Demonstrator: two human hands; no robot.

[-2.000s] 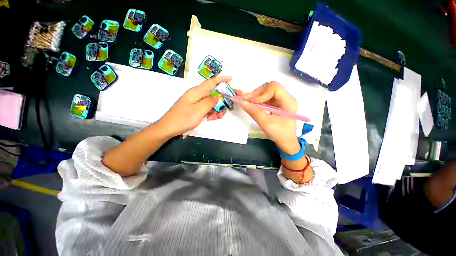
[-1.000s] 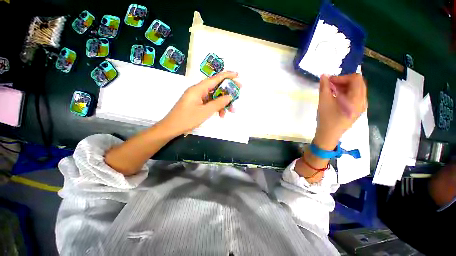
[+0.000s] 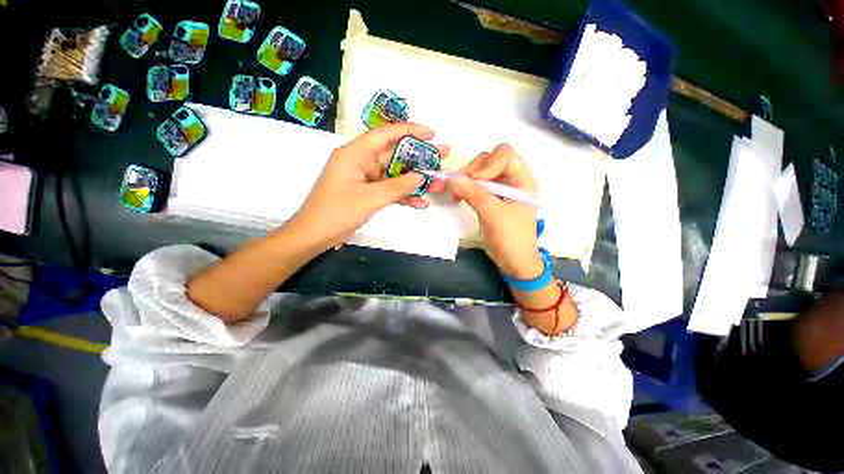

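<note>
My left hand (image 3: 356, 185) holds a rounded square electronic unit (image 3: 413, 159) with a teal rim and dark insides, its open side up. My right hand (image 3: 500, 199) holds a slim pale pink hand tool (image 3: 500, 189), its tip at the right side of the unit. Whether a white piece is at the tip is too small to tell. Another unit (image 3: 384, 110) lies on the cream-edged white board just above my left hand. A blue bin (image 3: 655, 79) with a heap of small white pieces (image 3: 601, 83) stands at the upper right.
Several units (image 3: 250, 94) lie at the upper left beside white sheets (image 3: 241, 176). Thin tan sticks (image 3: 72, 56) and a pink block (image 3: 16, 196) are far left. Long white strips (image 3: 731, 241) lie right of the bin. Another person's dark sleeve (image 3: 763, 398) is at the lower right.
One second ago my right hand was at the blue bin; it has moved left with the pink tool to the unit. My left hand still holds the unit. The view has shifted slightly.
</note>
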